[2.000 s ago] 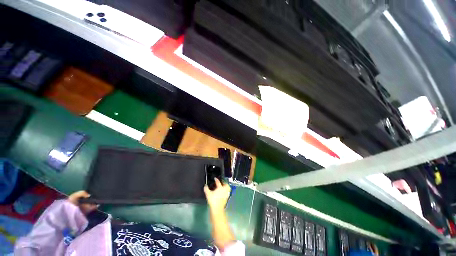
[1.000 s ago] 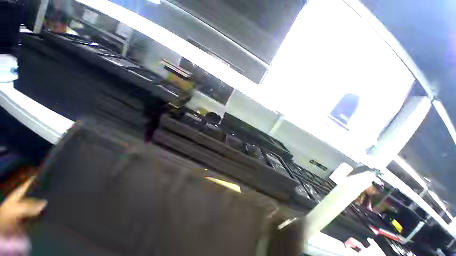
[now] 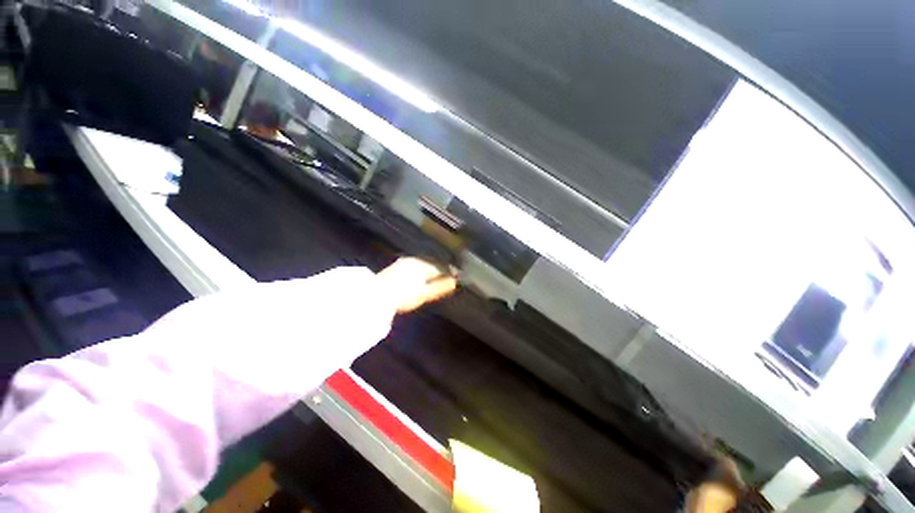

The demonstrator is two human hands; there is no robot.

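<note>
My left hand point(image 3: 419, 285), with a pale pink sleeve, reaches up and holds the left end of a black tray point(image 3: 592, 351). The tray lies tilted in view on top of the black tray stack point(image 3: 472, 401) on the shelf. My right hand point(image 3: 714, 493) is small and blurred at the tray's right end, near the bottom edge. Its fingers are hard to make out.
The white shelf edge point(image 3: 201, 259) has a red strip point(image 3: 391, 429). A pale yellow paper pad point(image 3: 494, 483) hangs at it. More black trays point(image 3: 271, 210) stand left of my hand. A bright white board point(image 3: 742, 230) is behind. An orange-brown board point(image 3: 246, 491) shows below.
The view has turned from the bench up to the shelf. The black tray has moved from over the bench, past the shelf edge, onto the stack. The phone handled earlier is out of sight.
</note>
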